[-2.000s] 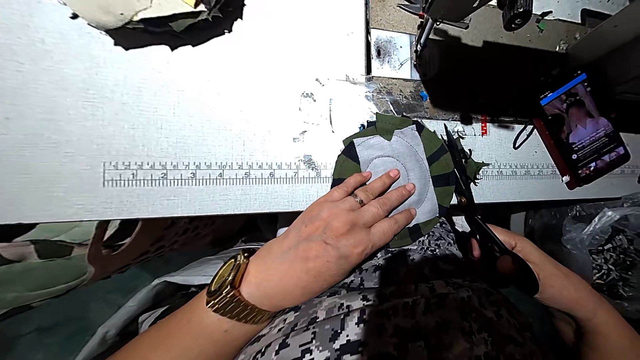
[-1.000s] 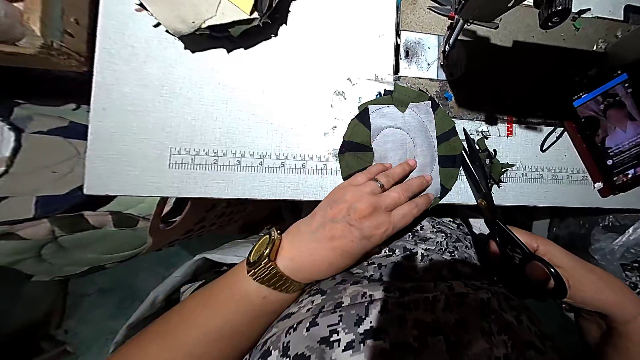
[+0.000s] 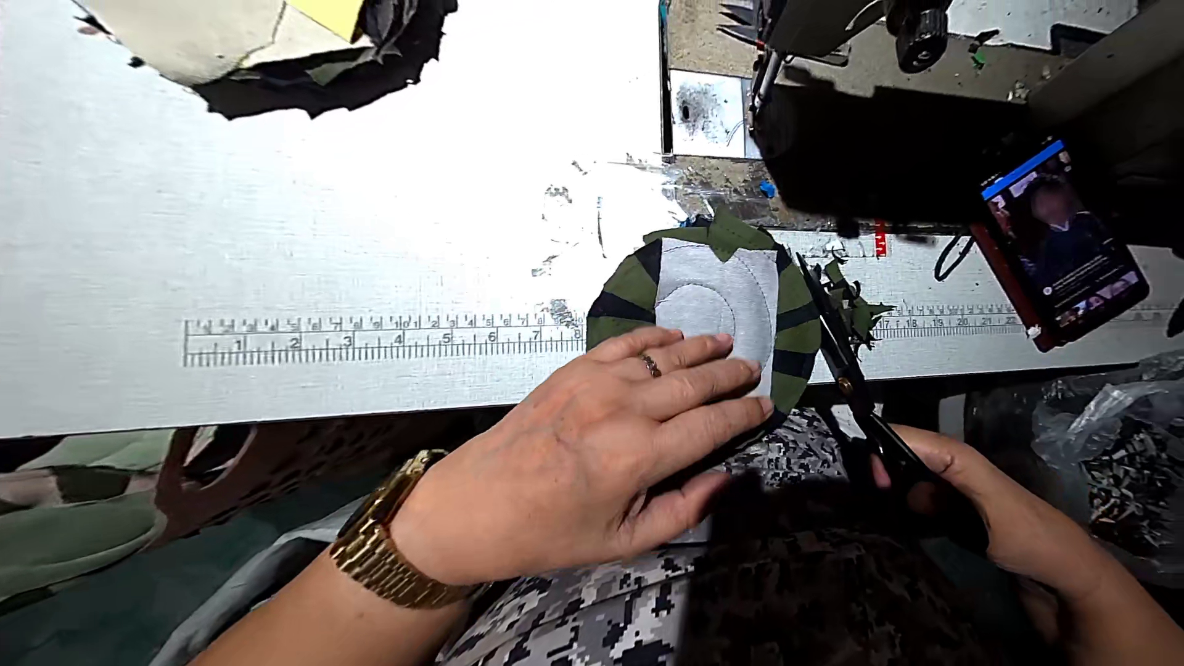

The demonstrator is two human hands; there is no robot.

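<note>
A round green-and-black fabric piece with a pale grey rectangular patch lies at the front edge of the white table. My left hand rests flat on its lower part, fingers slightly apart, pressing it down. Black-handled scissors are held by my right hand, with the blades along the right rim of the round piece. The far fingers of my right hand are in deep shadow. Small green fabric scraps lie just right of the blades.
A printed ruler scale runs along the table's front edge. A sewing machine stands at the back right, a lit phone leans at the right. Stacked cut fabric lies back left. A plastic bag of scraps sits lower right.
Both hands keep much the same place around the round piece, and the scissors stay at its right rim. The phone's picture has changed. The view has shifted slightly.
</note>
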